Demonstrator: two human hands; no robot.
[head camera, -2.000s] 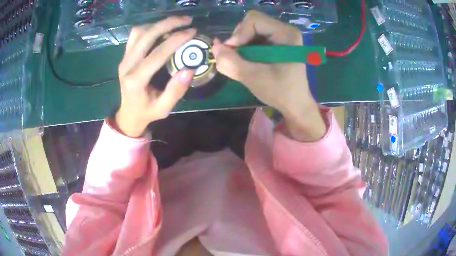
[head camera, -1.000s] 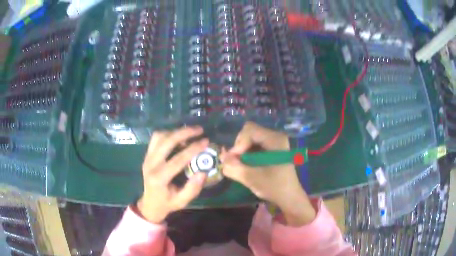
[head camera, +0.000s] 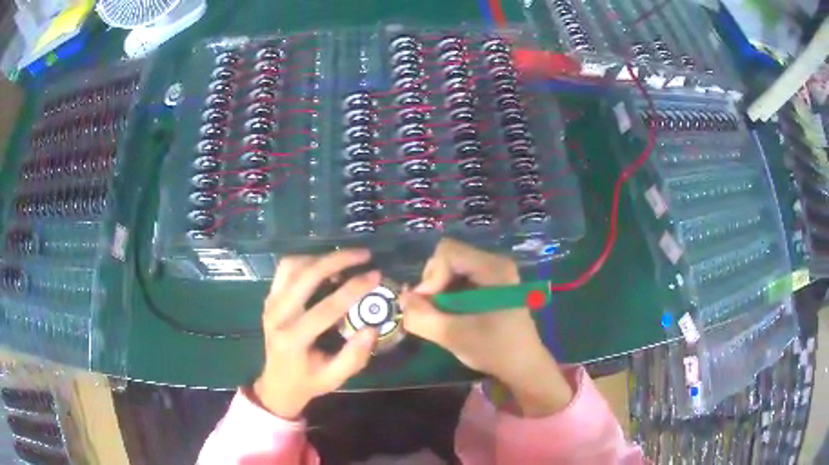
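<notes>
A speaker driver (head camera: 374, 310), a small disc with silver-white and black rings, sits on the round brass-coloured fixture (head camera: 391, 341) on the green mat. My left hand (head camera: 314, 329) is around its left side, with thumb and fingertips at the disc's edge. My right hand (head camera: 482, 327) holds the green test probe (head camera: 491, 298), which has a red dot near its cable end. The probe's tip end is at the disc's right edge; my fingers partly hide it, and contact cannot be told.
A clear blister tray (head camera: 309, 218) with rows of wired discs lies behind my hands. More trays stand left (head camera: 68, 173) and right (head camera: 727, 200). The red probe cable (head camera: 621, 182) curves back right. A black cable (head camera: 145, 272) lies left. A white fan (head camera: 145, 14) stands far left.
The camera view has tilted up, showing the whole tray and the fan, so the hands appear lower. Both hands keep about the same hold at the disc and probe.
</notes>
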